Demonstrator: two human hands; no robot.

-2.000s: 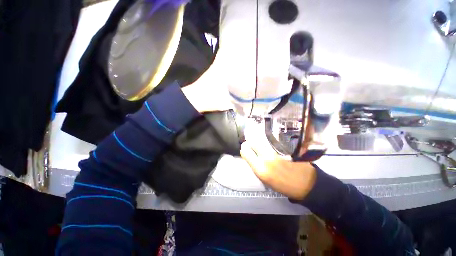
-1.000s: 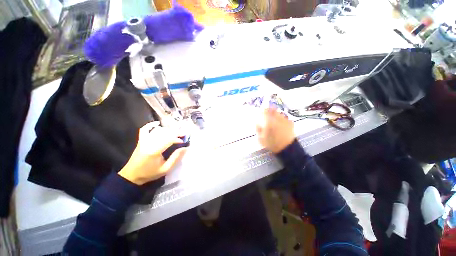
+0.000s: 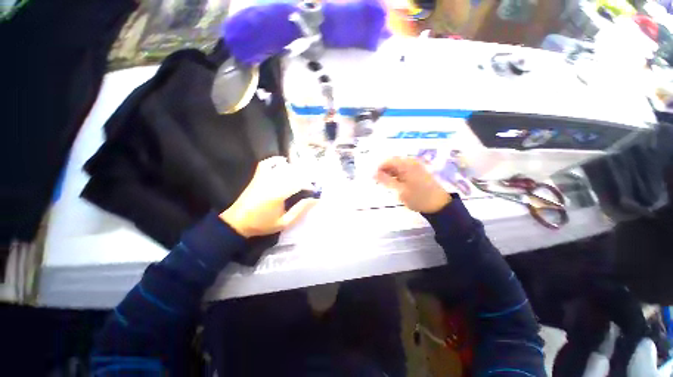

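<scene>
The black garment piece (image 3: 192, 140) lies on the white table left of the needle area, under and beside my left hand. My left hand (image 3: 269, 200) holds a small dark fold of it between thumb and fingers, just left of the presser foot area, which is blurred by glare. My right hand (image 3: 415, 184) is right of the needle area, fingers bent close together; whether it holds anything is unclear. The white sewing machine (image 3: 413, 81) with a blue stripe and lettering stands behind both hands.
Scissors (image 3: 533, 195) lie right of my right hand, with purple and white scraps (image 3: 451, 171) between. A pale round disc (image 3: 235, 87) and purple fluffy roll (image 3: 266, 31) are at the machine head. Black cloth hangs at far left (image 3: 44, 118) and lies at right (image 3: 627, 177).
From two seconds ago, my hands have moved apart and the view has drawn back. Since one second ago, the view has shifted; my left hand keeps the dark fold and my right hand is nearer the needle.
</scene>
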